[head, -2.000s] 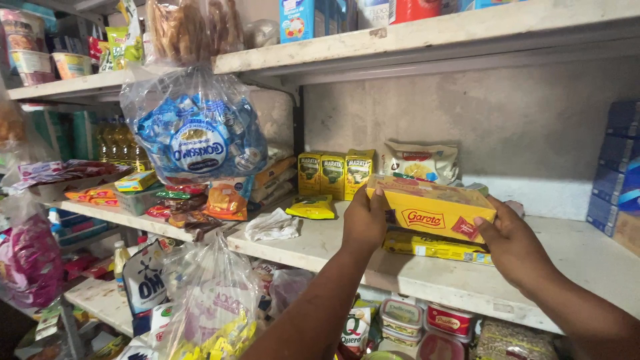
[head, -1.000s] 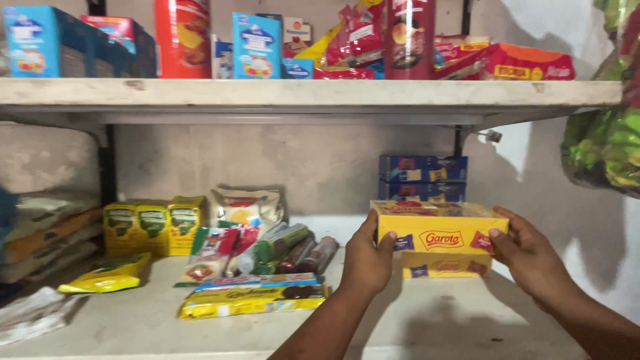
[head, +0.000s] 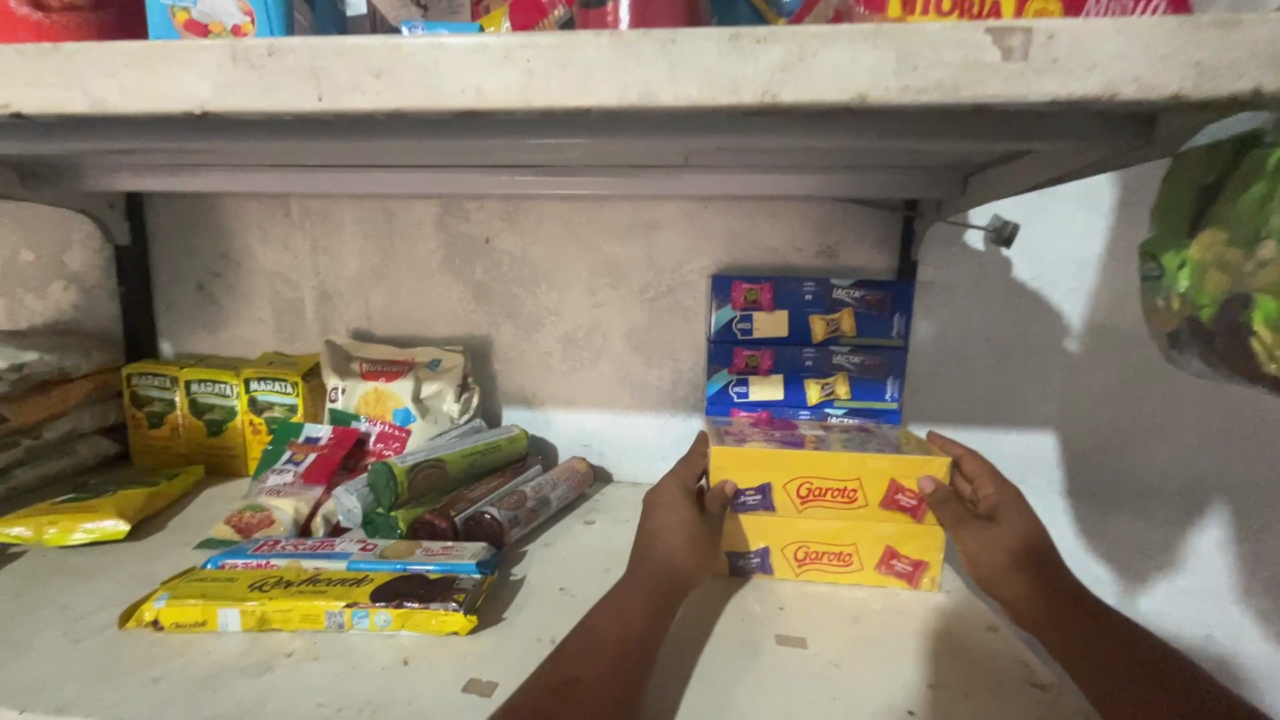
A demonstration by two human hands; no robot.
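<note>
Two yellow Garoto chocolate boxes stand one on the other on the white shelf (head: 790, 650). My left hand (head: 685, 515) grips the left end of the upper Garoto box (head: 825, 485), thumb on its front. At the opposite end my right hand (head: 985, 520) holds the same box. The lower Garoto box (head: 822, 552) lies directly beneath, aligned closely with it. Behind them rises a stack of blue Lacta boxes (head: 808, 375), its bottom partly hidden by the yellow ones.
Left of the boxes lie biscuit rolls (head: 540, 500), a yellow biscuit pack (head: 310, 600) and a cream-coloured bag (head: 395, 385). Yellow Maratá cartons (head: 212, 415) stand farther left. An upper shelf (head: 560, 75) hangs overhead; a green bundle (head: 1215, 250) is at the right edge.
The upper Garoto box, held in both my hands, has moved from near the biscuit packs to the top of the other Garoto box. The view has swung right and come closer.
</note>
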